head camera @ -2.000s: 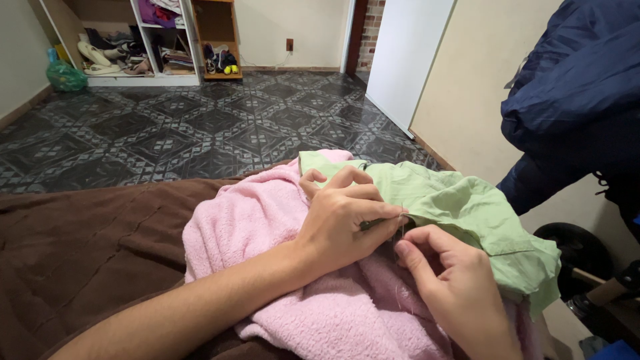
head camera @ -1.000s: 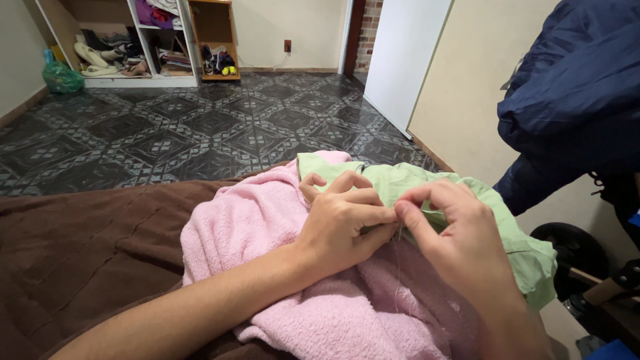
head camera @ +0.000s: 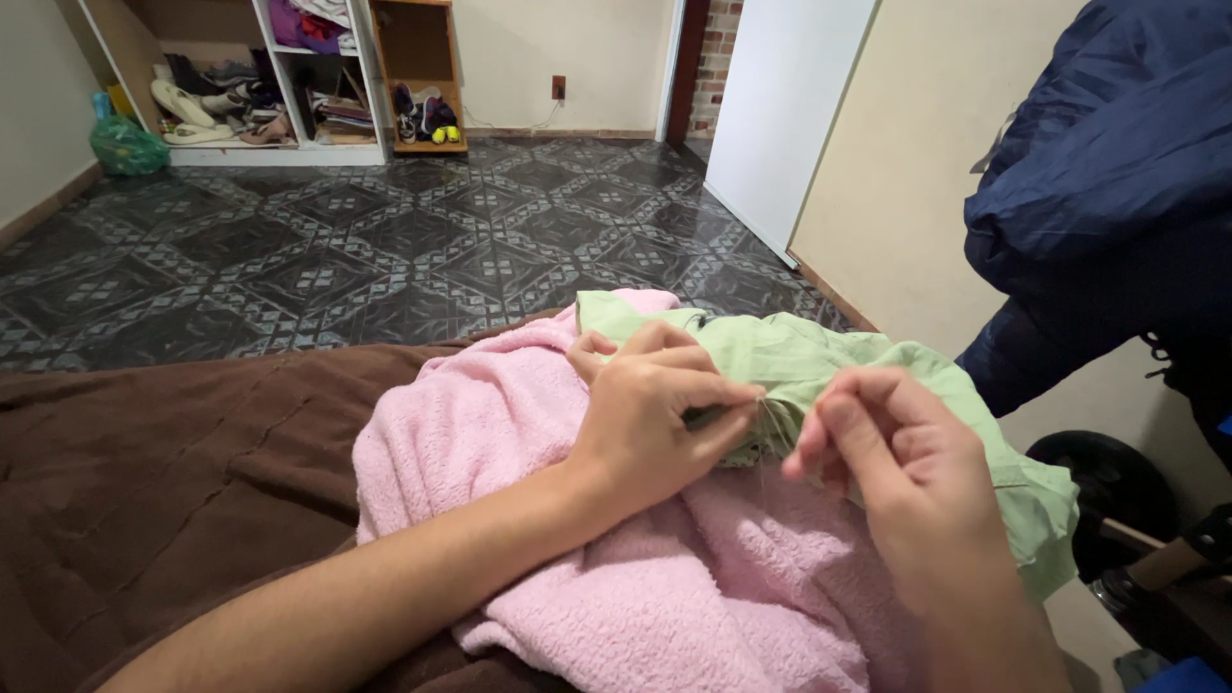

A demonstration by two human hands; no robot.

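Note:
My left hand [head camera: 664,414] pinches fine pale thread [head camera: 763,423] between thumb and forefinger, over a light green cloth [head camera: 799,351]. Loose strands hang below those fingertips. A little to the right is my right hand [head camera: 885,452], fingers curled and slightly blurred; whether it holds a needle or the thread cannot be made out. The green cloth lies partly on a pink fleecy blanket [head camera: 462,423], which is bunched under both hands. A small dark stitch or thread shows near the cloth's far edge.
A brown cover [head camera: 173,462] spreads at the left. Beyond it is a dark patterned tile floor [head camera: 385,241], with a shelf unit [head camera: 375,154] of shoes at the back. A white door [head camera: 780,115] and hanging navy fabric [head camera: 1107,173] stand at the right.
My right hand has moved right, away from the left fingertips it met a second ago. The left hand has stayed nearly in place over the green cloth.

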